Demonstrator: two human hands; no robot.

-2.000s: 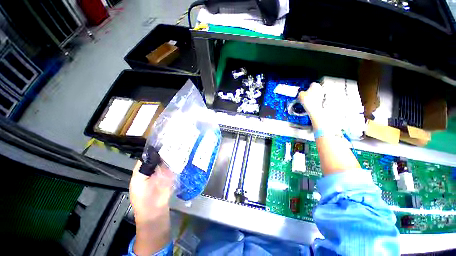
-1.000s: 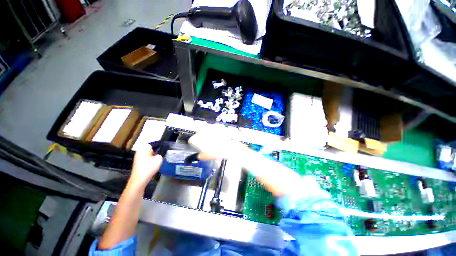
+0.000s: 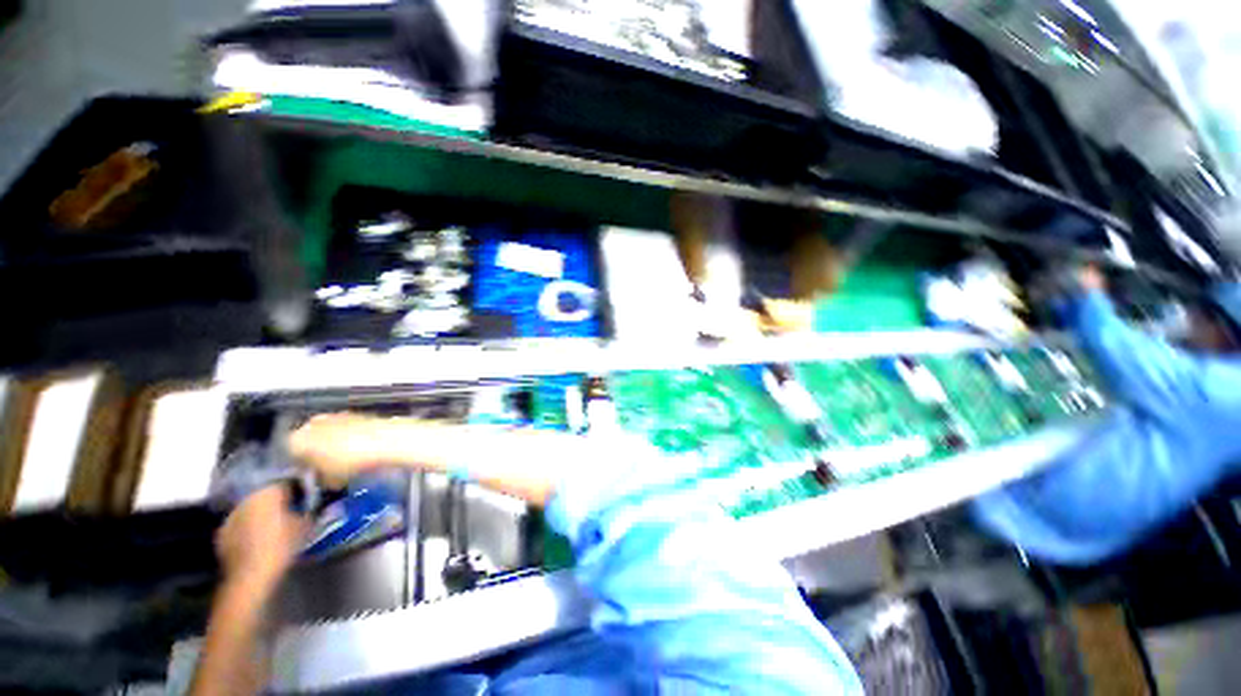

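Observation:
My left hand (image 3: 261, 528) holds the gathered top of a plastic bag of blue components (image 3: 357, 519) over the left part of the conveyor. My right hand (image 3: 334, 446) is at the same bag, close to my left hand; blur hides its fingertips. A row of green circuit boards (image 3: 694, 415) lies on the conveyor to the right, partly behind my right arm. White blocks stand on the boards. A pile of blue components (image 3: 515, 302) with a white label and a clear-white ring lies on the shelf behind the rail.
Silvery parts (image 3: 415, 279) lie left of the blue pile. White trays (image 3: 642, 272) stand right of it. A metal rail (image 3: 449, 364) runs before the shelf. Black bins with boxes (image 3: 57, 442) are at left. Another person's blue sleeve (image 3: 1136, 367) is at right.
The view has swung right, showing another person. The bag is lowered from its raised position. My right hand has left the blue pile and come to the bag beside my left hand.

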